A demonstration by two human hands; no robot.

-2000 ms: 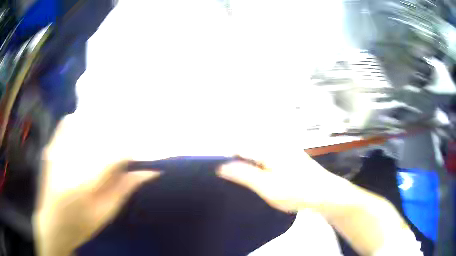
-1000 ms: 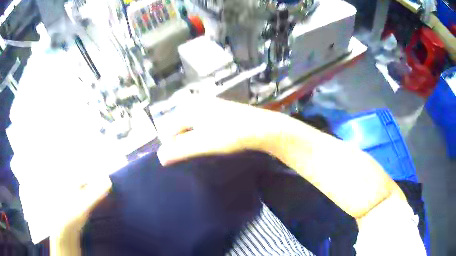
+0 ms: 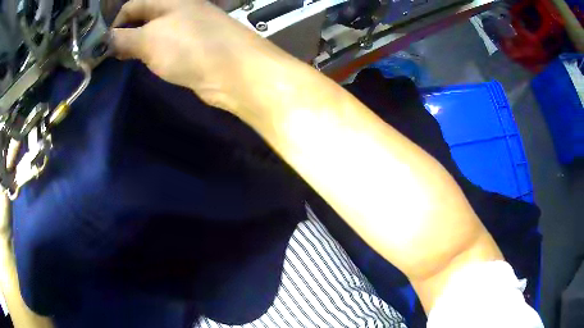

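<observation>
A navy garment (image 3: pixel 121 186) spreads in wide folds over the lap, its upper part reaching the metal presser parts (image 3: pixel 29 150) of the button-sewing machine at the left. A bent rod with a brass-coloured piece (image 3: pixel 59 114) stands over the cloth. My right hand (image 3: pixel 154 38) is at the top left, beside the machine's metal parts, with thumb and fingers closed at the garment's upper edge; its fingertips are partly hidden. Of my left arm only a strip of forearm shows at the left edge; the hand is cut off or hidden behind the machine. No button can be made out.
A blue plastic crate (image 3: pixel 483 138) stands at the right, with dark cloth (image 3: pixel 499 224) over its side. The machine table's brown edge (image 3: pixel 410 41) runs across the top. Striped cloth (image 3: pixel 320 275) shows on the lap. Red (image 3: pixel 528 32) and blue objects (image 3: pixel 567 109) are at the upper right.
The view has moved closer to the machine head. The garment and my right hand are now at its metal parts. The control panel has left the picture; my left hand no longer shows.
</observation>
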